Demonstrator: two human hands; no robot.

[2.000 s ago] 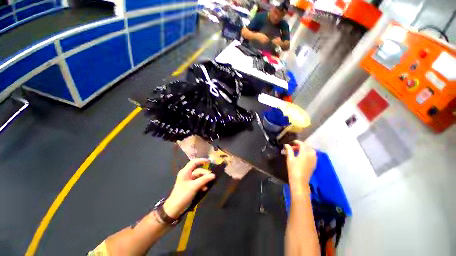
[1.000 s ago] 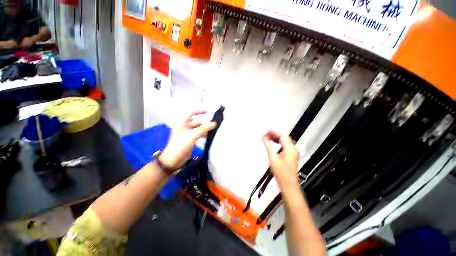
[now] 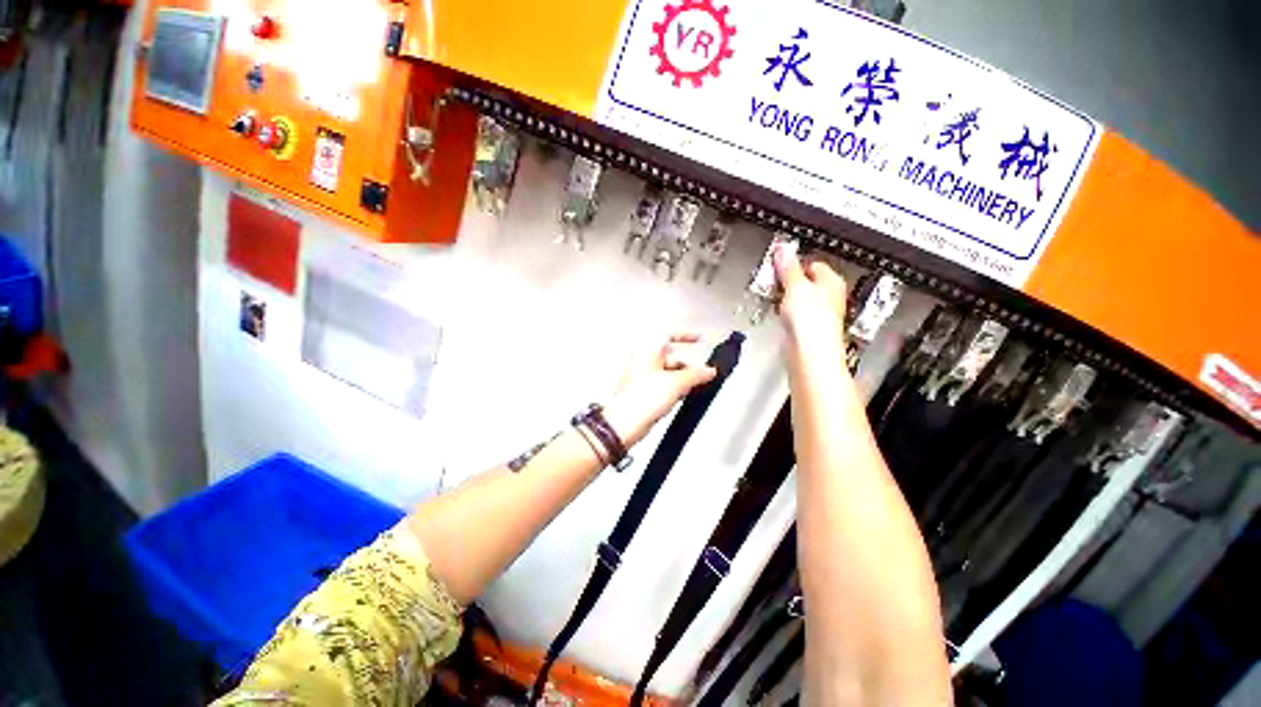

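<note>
My left hand holds a black strap near its top end, which points up towards the clips. The strap hangs down from the fingers, with a small slider on its lower part. My right hand is raised above and to the right of it, its fingers on a silver hanging clip under the chain. The strap's top end is apart from this clip. More black straps hang from clips to the right, partly hidden behind my right forearm.
The drying machine has an orange control panel at upper left and a dark chain with silver clips along it. A blue bin stands at lower left. A round yellow thing shows at the left edge. Something dark blue is at lower right.
My view has turned right and up to the machine. My left hand has raised the strap towards the clips. My right hand, empty and lower before, has moved up onto a clip.
</note>
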